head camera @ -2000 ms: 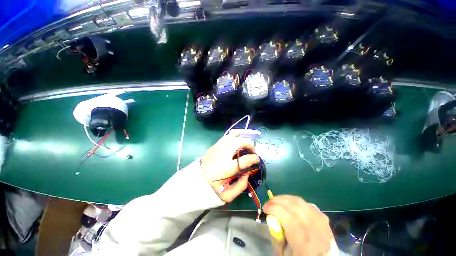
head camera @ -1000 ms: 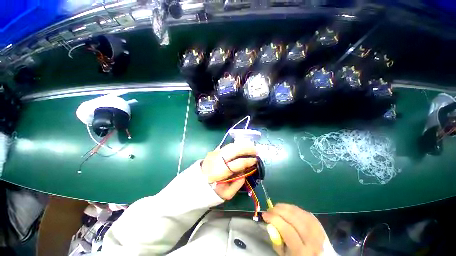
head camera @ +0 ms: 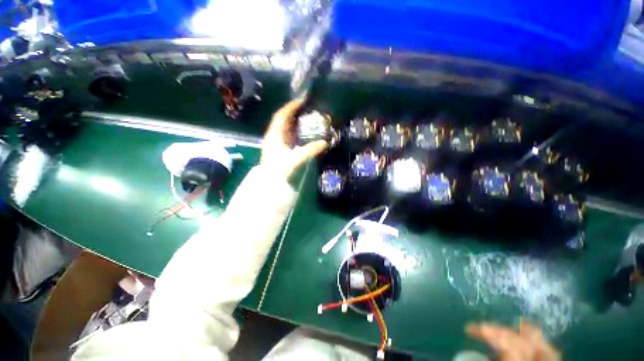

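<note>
My left hand (head camera: 288,137) is stretched out to the left end of the module rows, its thumb and fingers around a camera module (head camera: 313,127) with a bright top. The black camera housing (head camera: 368,282) lies open on the green bench, with a white bracket (head camera: 376,228) at its top. Red, yellow and orange leads with small white plugs come out of it, and a white tail cable (head camera: 346,227) curves beside it. My right hand (head camera: 514,341) is blurred at the bottom edge, fingers spread; I see no screwdriver in it.
Several camera modules (head camera: 492,181) stand in rows behind the housing. A tangled pile of clear-white strands (head camera: 519,285) lies at right. A white-and-black unit (head camera: 205,173) lies at left, and another sits at the right edge. A brown carton (head camera: 65,300) is below the bench at left.
My left hand has let go of the housing, which now lies on the bench, and has moved to the module rows. My right hand has moved right, without the yellow screwdriver. The view has shifted.
</note>
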